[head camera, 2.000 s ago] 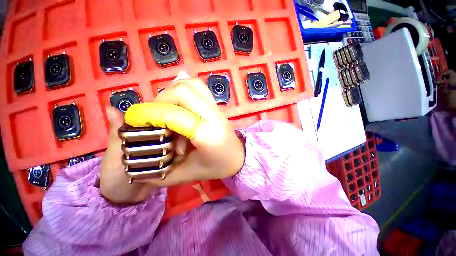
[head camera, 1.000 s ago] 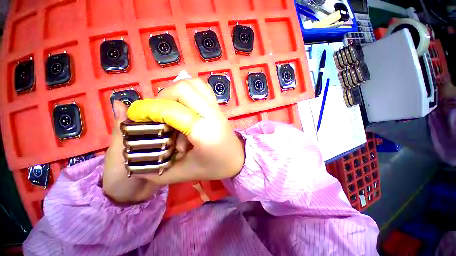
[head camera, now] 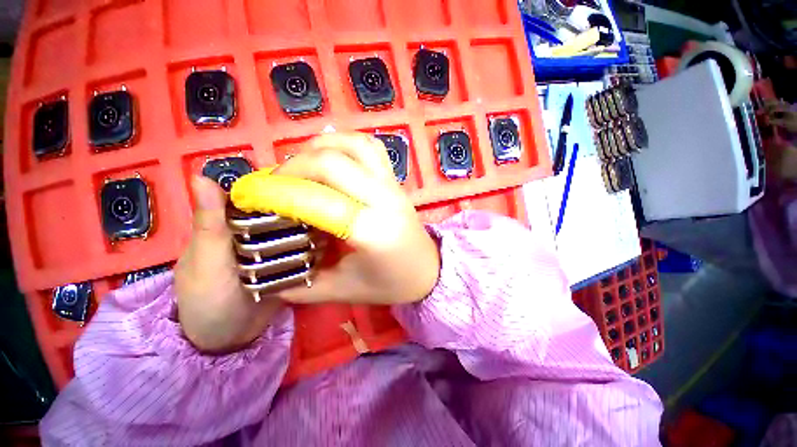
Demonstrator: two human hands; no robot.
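Observation:
A group of watch heads is held on edge between my hands, its gold-coloured case sides facing me as parallel bars. My right hand grips it, with a yellow finger cot lying across its top. My left hand is against its left side, thumb up; its other fingers are hidden behind the watch heads. Below and beyond is the red compartment tray. Several watch heads lie in its pockets with their round sensor backs up. A small white tip shows behind my right hand.
A second red tray lies underneath. To the right are a white paper sheet with a black pen and a blue pen, spare watch heads, a white box, a blue bin and a smaller red tray.
Both hands and the held watch heads have shifted slightly right, and the held group is tilted more. My left thumb stands farther from its top. The tray view has shifted slightly.

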